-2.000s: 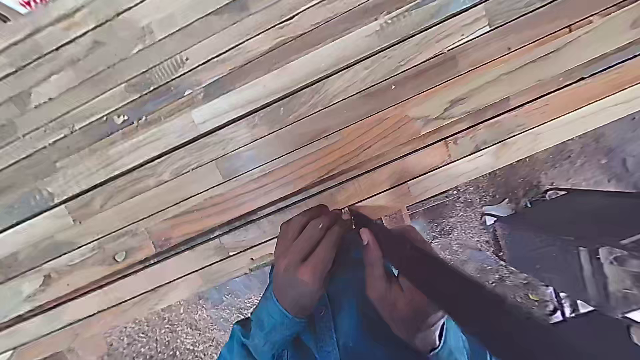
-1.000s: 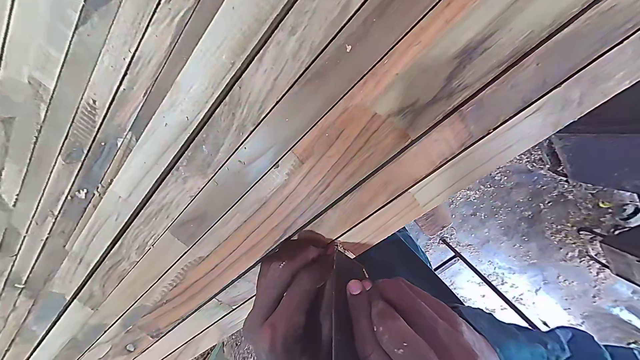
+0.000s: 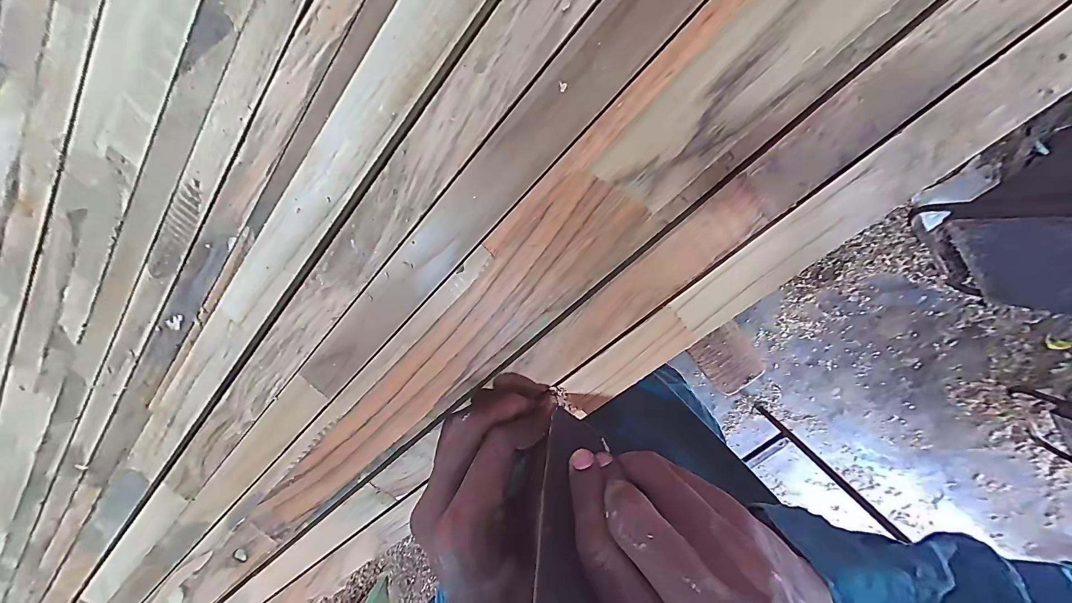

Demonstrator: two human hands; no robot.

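Observation:
Both hands meet at the near edge of a row of wooden strips [image 3: 553,226], at the bottom middle of the head view. A dark, flat, strap-like piece [image 3: 563,511] runs up between them, narrowing to a tip. My left hand [image 3: 486,477] has its fingers bent around the left side of this tip. My right hand [image 3: 670,528] pinches its right side between thumb and fingers. A small pale bit [image 3: 559,400] shows at the tip, too small to name. The lower end of the dark piece is outside the view.
Narrow strips with dark gaps between them fill the upper left. A short wood block [image 3: 727,356] juts from below the near edge. Wood shavings cover the ground [image 3: 846,335] at the right, with a dark metal bar [image 3: 829,473] and a dark object [image 3: 1013,243] there.
The view has turned and come closer to the strips. Both hands stay together at the dark piece's tip, by the strips' near edge.

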